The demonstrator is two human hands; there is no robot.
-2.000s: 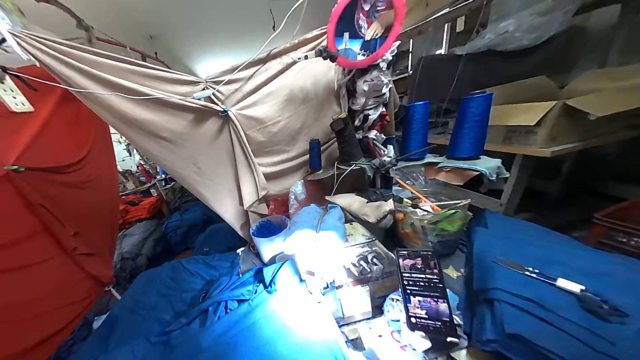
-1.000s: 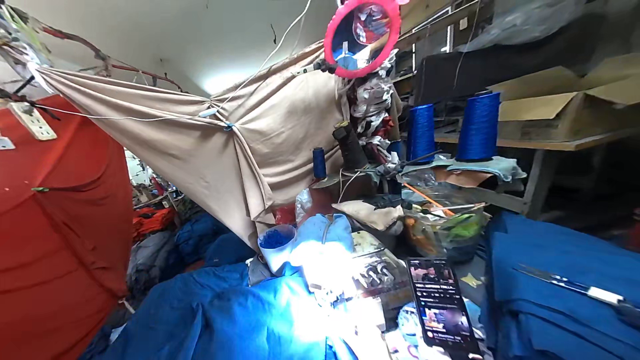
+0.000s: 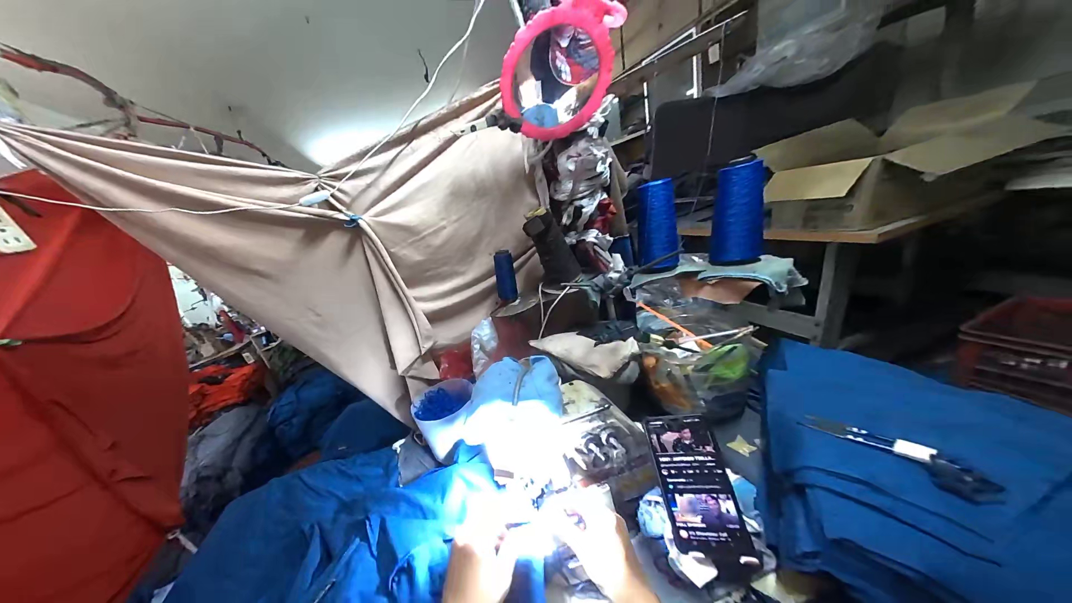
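Note:
Blue fabric point(image 3: 335, 519) is spread at the lower left and runs to the bright spot at the bottom centre. My left hand point(image 3: 479, 548) rests on the fabric there, its fingertips lost in glare. To its right, my right hand point(image 3: 590, 536) is at the edge of the same lit spot, close to metal machine parts. Glare hides what either hand's fingers do. A light blue cloth cover point(image 3: 519, 389) with a seam lies over the upper part of the lit machine, beside a white cup point(image 3: 444, 414) holding blue thread scraps.
Right of my hands stands a lit smartphone point(image 3: 699, 494). Thread snips point(image 3: 913, 450) lie on folded blue fabric point(image 3: 871, 402). Blue thread cones point(image 3: 737, 213) stand behind, near a cardboard box point(image 3: 888, 184). A pink-framed mirror point(image 3: 507, 75) hangs above; a beige cloth point(image 3: 276, 243) hangs at left.
Both my hands have come into view at the bottom centre, over the brightly lit spot; neither is distinguishable in the earlier frames.

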